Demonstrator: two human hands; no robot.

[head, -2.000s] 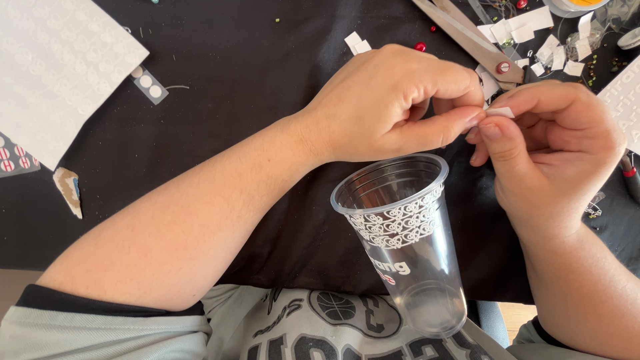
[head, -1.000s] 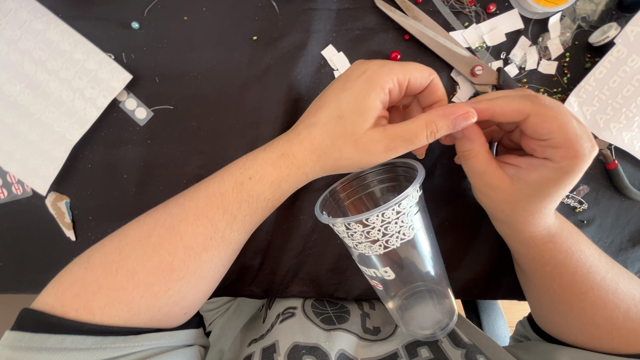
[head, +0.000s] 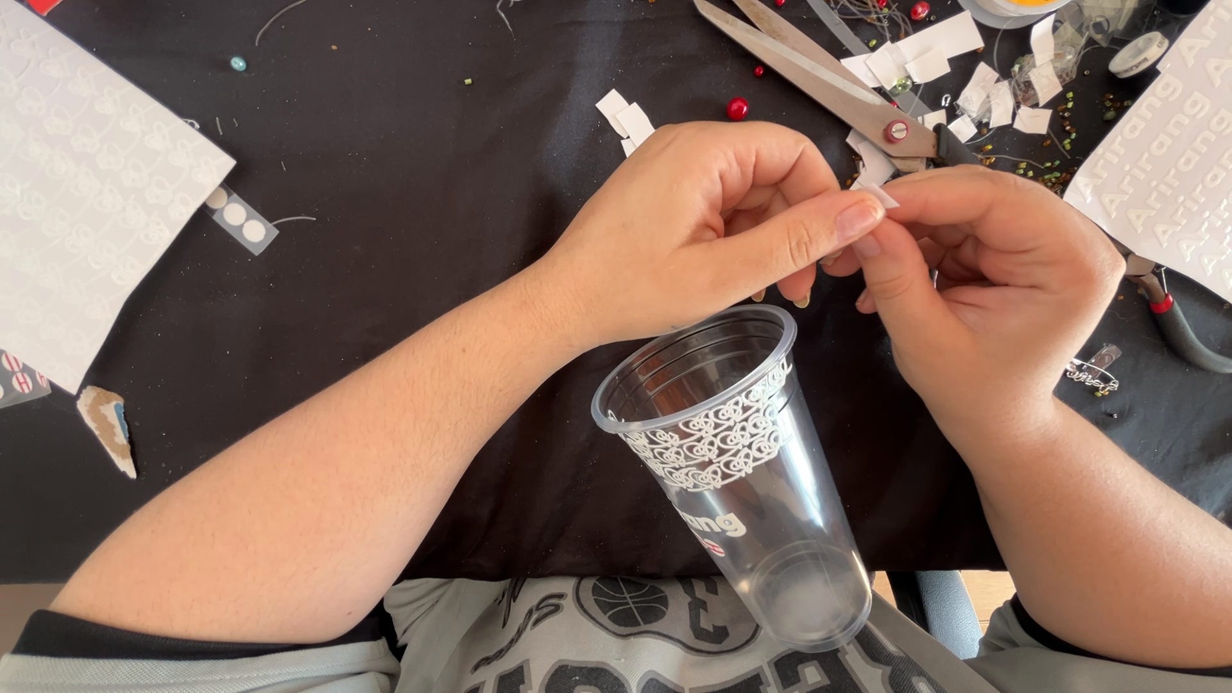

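Between the fingertips of both hands is a small white piece of paper or sticker (head: 878,196). My left hand (head: 731,217) pinches it from the left with thumb and forefinger. From the right, my right hand (head: 982,260) meets it with thumb and forefinger, the other fingers curled. Below the hands a clear plastic cup (head: 741,472) lies tilted against the table's edge and my shirt, its mouth toward the upper left. White looped patterns ring the cup under its rim, with white lettering lower down. Neither hand visibly grips the cup.
Scissors (head: 847,96) lie beyond the hands, near white paper scraps (head: 938,43), beads and thread. A white sticker sheet (head: 106,183) is at the left, a lettered sheet (head: 1169,154) at the right. Pliers (head: 1179,322) lie beside my right hand. A torn cardboard piece (head: 108,428) sits far left.
The white piece at my fingertips, visible two seconds ago and hidden one second ago, shows again. Both hands stay together above the cup.
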